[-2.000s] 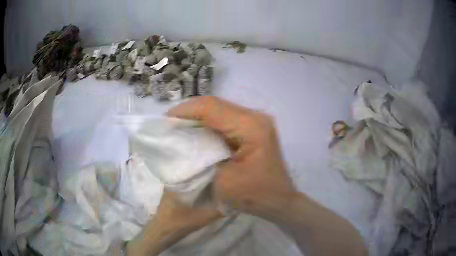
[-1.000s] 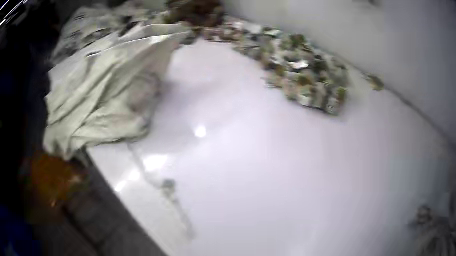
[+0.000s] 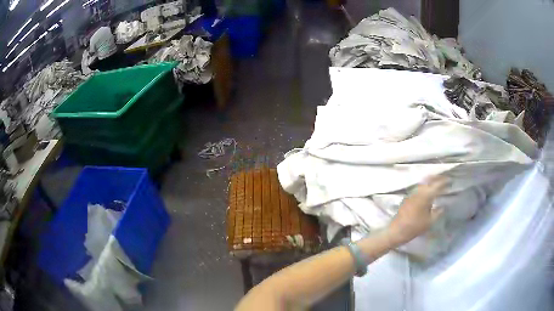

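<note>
A large heap of off-white garments lies on the near left end of the white table, with folds hanging over its edge. My left hand, with a light band at the wrist, reaches in from the bottom and is against the front of the heap. Its fingers look apart and are slightly blurred; no cloth shows gripped in them. My right hand is not in view.
An orange-brown slatted stool stands left of the table. A blue bin with white cloth and stacked green bins stand further left. A dark brown bundle lies by the wall. A person is at the back left.
The view has swung left from the table to the heap and floor. The cloth both hands held two seconds ago is no longer seen in them. My left hand is now at the heap.
</note>
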